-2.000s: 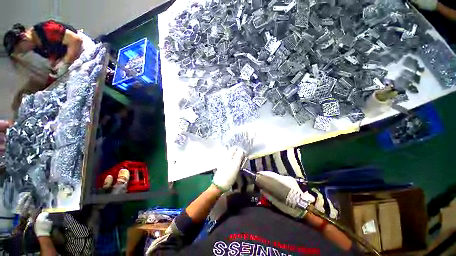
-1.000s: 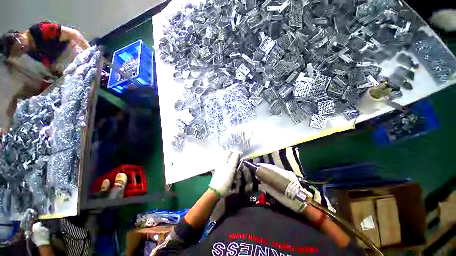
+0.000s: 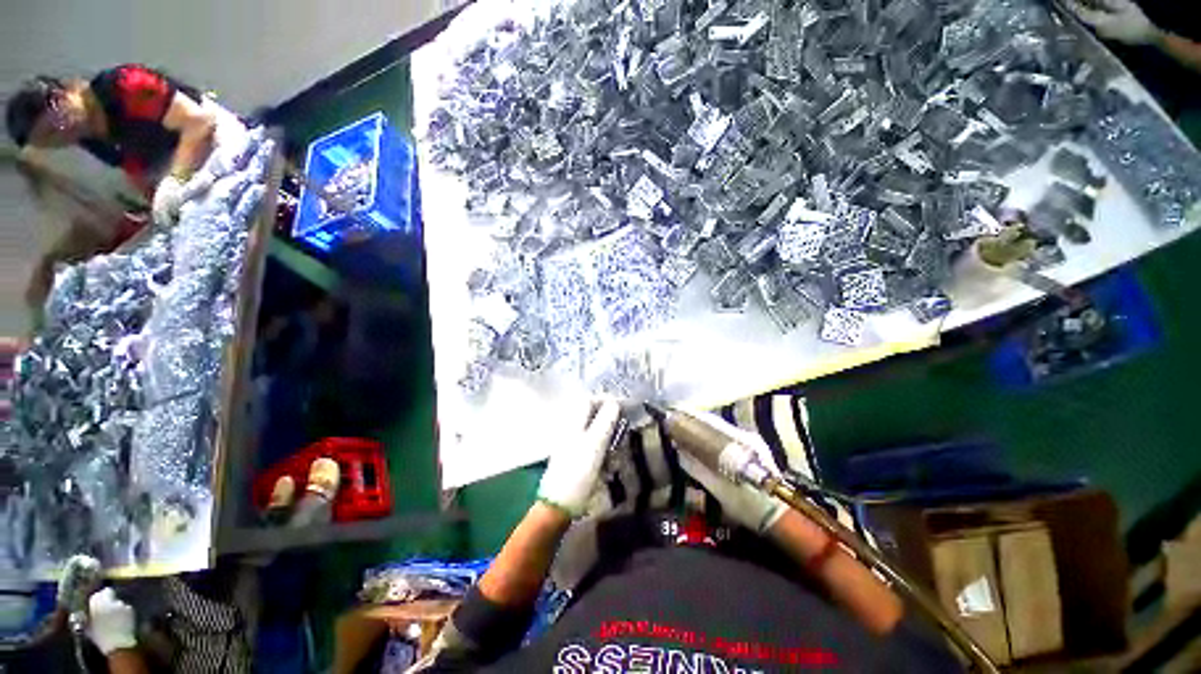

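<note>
My left hand (image 3: 580, 454), in a white glove, is at the table's front edge with its fingers closed around a small grey metal part (image 3: 619, 429), mostly hidden. My right hand (image 3: 731, 481), also gloved, holds a silver-tan air tool (image 3: 715, 448). The tool's dark tip points up and left and is a short gap from the left fingers. A hose (image 3: 869, 553) runs from its rear down to the right. A pale glittery patch of small pieces (image 3: 630, 369) lies just beyond my hands. A large heap of grey metal parts (image 3: 777, 158) covers the table behind.
The white table (image 3: 481, 428) ends just before my lap. Blue crates stand left (image 3: 356, 182) and under the right side (image 3: 1080, 336). A tan round thing (image 3: 1005, 246) sits at the table's right. An open cardboard box (image 3: 1093, 566) is at lower right. Other people work at the left table and top right.
The tool has moved slightly up and left, and its tip has come away from the left hand's part. A gloved hand at top right has moved over the table corner.
</note>
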